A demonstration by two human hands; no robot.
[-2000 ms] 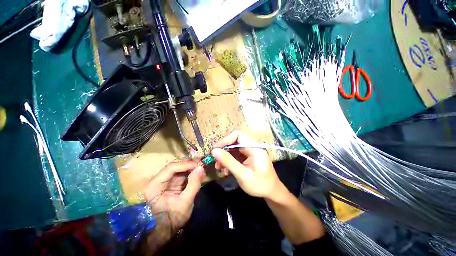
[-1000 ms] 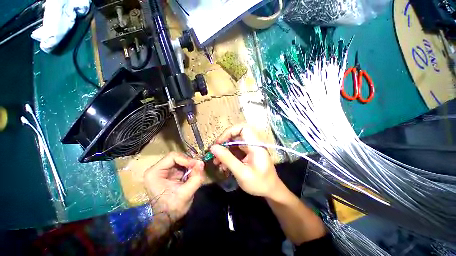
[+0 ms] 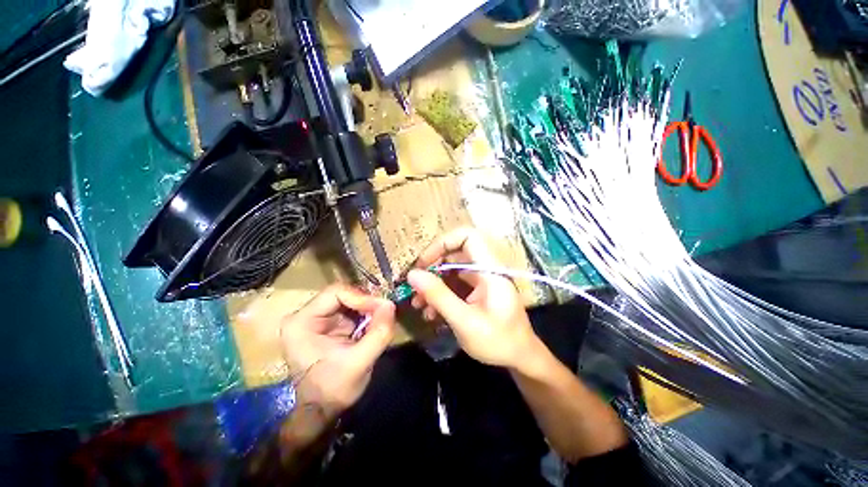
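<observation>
A small green circuit board (image 3: 404,291) sits under the metal tip of the soldering iron (image 3: 381,255). My right hand (image 3: 476,309) pinches the board end of a white cable (image 3: 519,274), which runs off to the right. My left hand (image 3: 335,335) is just left of the board, with thumb and forefinger closed on a short white lead (image 3: 360,327); only a little of it shows between the fingers. The lead's far end is hidden by the fingertips. Whether the iron tip touches the board cannot be told.
A fume fan (image 3: 243,228) stands left of the iron. The cable bundle (image 3: 647,219), orange-handled scissors (image 3: 690,155) and a cardboard piece (image 3: 809,95) are on the right. A yellow-green sponge (image 3: 445,118) lies behind the board. Two short white leads (image 3: 93,281) lie far left.
Since two seconds ago, my fingertips have closed in around the board, which shows less now. The white lead now shows between my left fingers. The whole view has shifted slightly.
</observation>
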